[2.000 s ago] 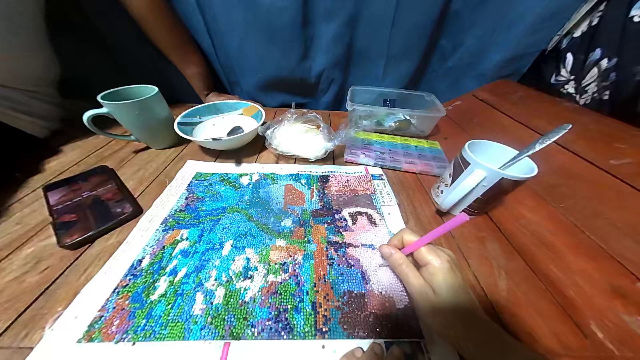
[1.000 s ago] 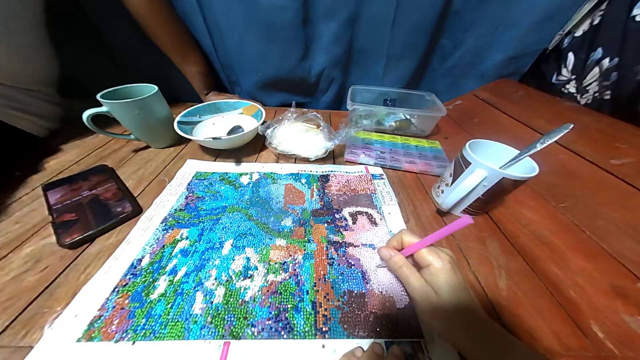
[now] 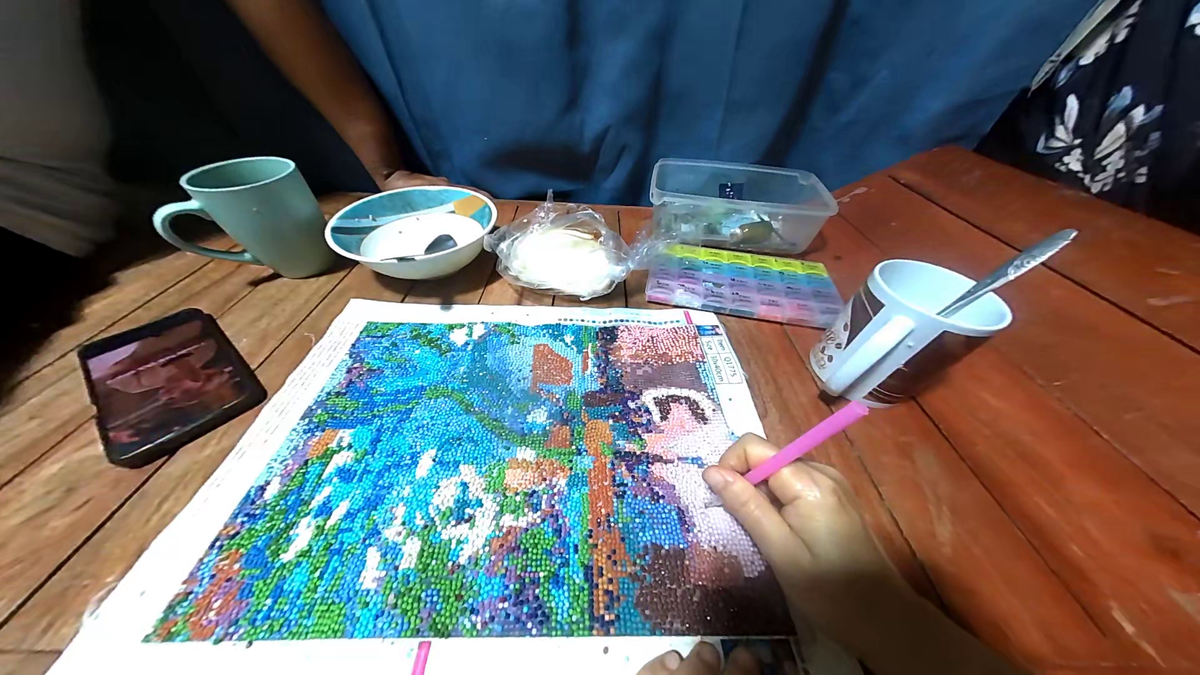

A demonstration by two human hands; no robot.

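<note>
A diamond painting canvas (image 3: 450, 487), covered with small coloured beads inside a white border, lies flat on the wooden table. My right hand (image 3: 797, 516) grips a pink applicator pen (image 3: 811, 442) between thumb and fingers, its lower end over the pale pink beads at the canvas's right side. The pen's tip is hidden by my fingers. Only some fingertips of my left hand (image 3: 698, 661) show at the bottom edge, resting by the canvas's near border; whether they hold anything is not visible. Another pink stick (image 3: 422, 658) shows partly at the bottom border.
Behind the canvas stand a green mug (image 3: 272, 220), a bowl with a spoon (image 3: 412, 267), a clear plastic bag (image 3: 562, 253), a compartment bead case (image 3: 745, 286) and a clear plastic container (image 3: 750, 192). A white-brown mug (image 3: 900, 337) stands right, a phone (image 3: 169, 384) left. Another person's arm (image 3: 328, 84) is behind.
</note>
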